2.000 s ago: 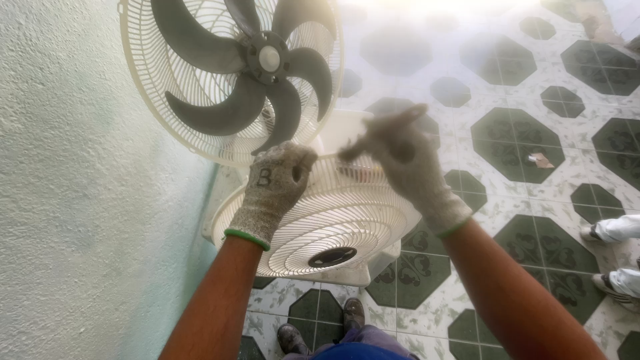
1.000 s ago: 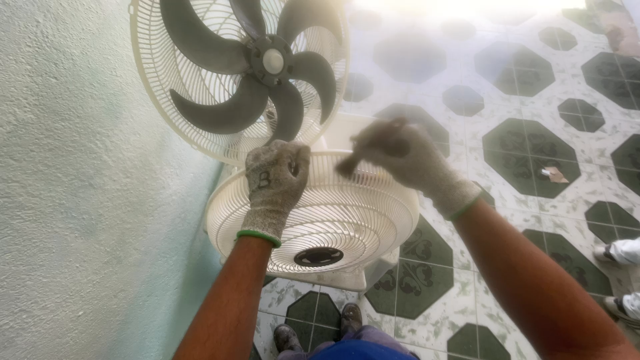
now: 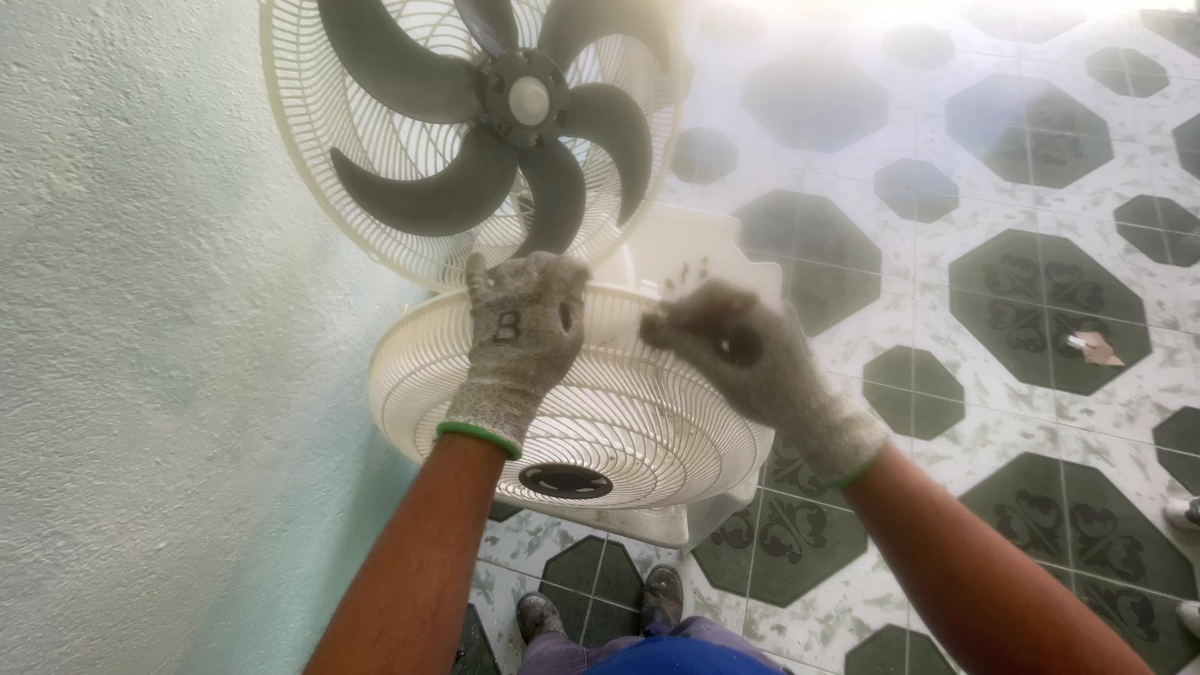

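My left hand [image 3: 527, 328], in a grey knit glove with a green cuff, is closed on the upper rim of a white front fan grille [image 3: 675, 422]. My right hand [image 3: 741, 347], gloved the same way, holds a small dark brush [image 3: 656, 328] against the grille's upper right rim; motion blurs it, and part of it is hidden by the fingers. Just beyond my left hand is the fan with dark curved blades [image 3: 422, 192], inside its white rear grille [image 3: 291, 141]. The front grille tilts toward me and shows its dark oval badge [image 3: 565, 480].
A textured pale wall [image 3: 141, 328] rises close on the left. Under the grille is a white plastic stand or seat [image 3: 647, 525]. The floor has dark octagonal tiles [image 3: 806, 534], with a scrap of paper [image 3: 1097, 349] on the right. Another person's shoe [image 3: 1183, 513] shows at the right edge.
My right hand and the brush have shifted a little along the grille rim, and specks now show in the air above them. My left hand keeps its hold.
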